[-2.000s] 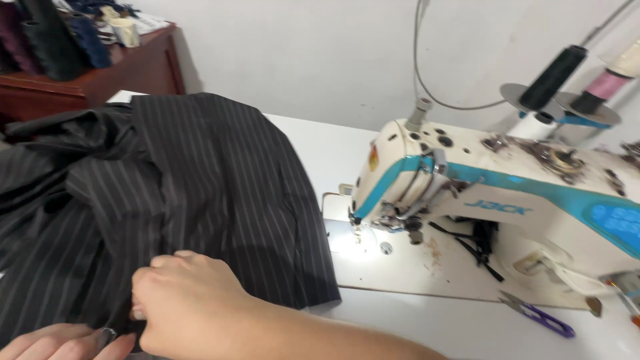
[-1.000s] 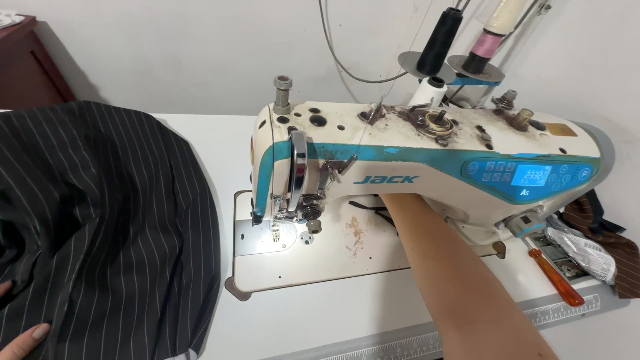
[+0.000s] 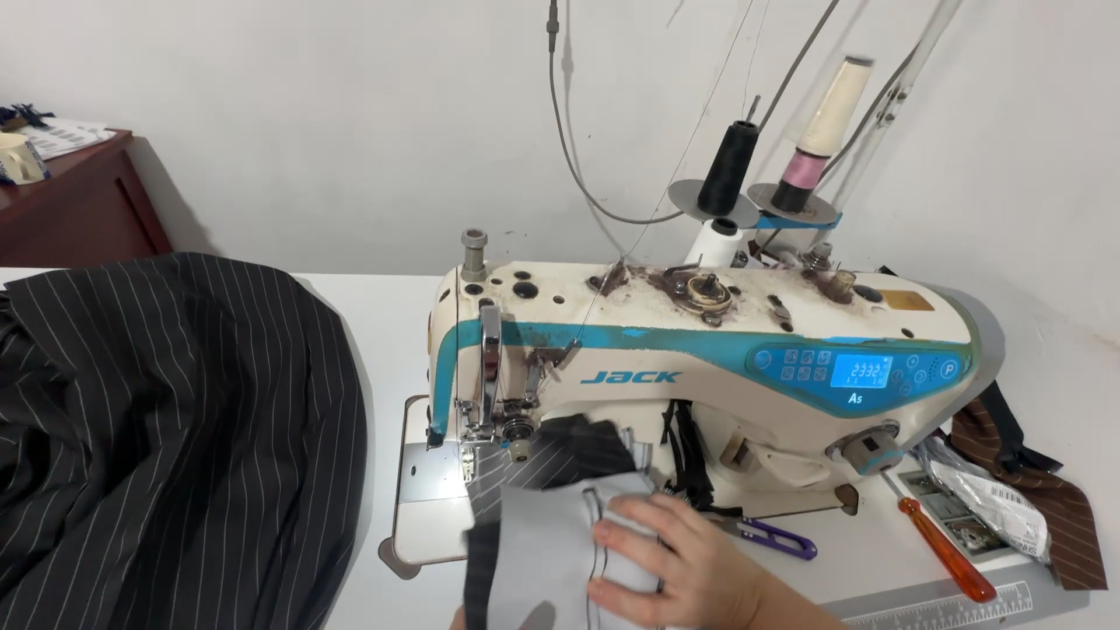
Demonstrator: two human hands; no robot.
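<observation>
A small pinstriped fabric piece with a pale grey backing lies on the bed of the Jack sewing machine, right of the lit needle area. My right hand presses on this piece, fingers spread across its dark-edged seam. Only a bit of my left hand shows at the bottom edge, at the piece's lower end; its grip is hidden. A large black pinstriped garment is heaped on the left of the white table.
Purple thread snips, an orange-handled screwdriver and a clear ruler lie at right. Black strips rest under the machine arm. Thread cones stand behind. A mug sits on a red-brown cabinet at far left.
My right hand has come back from under the machine arm, and the grey-backed piece now shows on the bed. My left hand has left the large garment. The view has shifted.
</observation>
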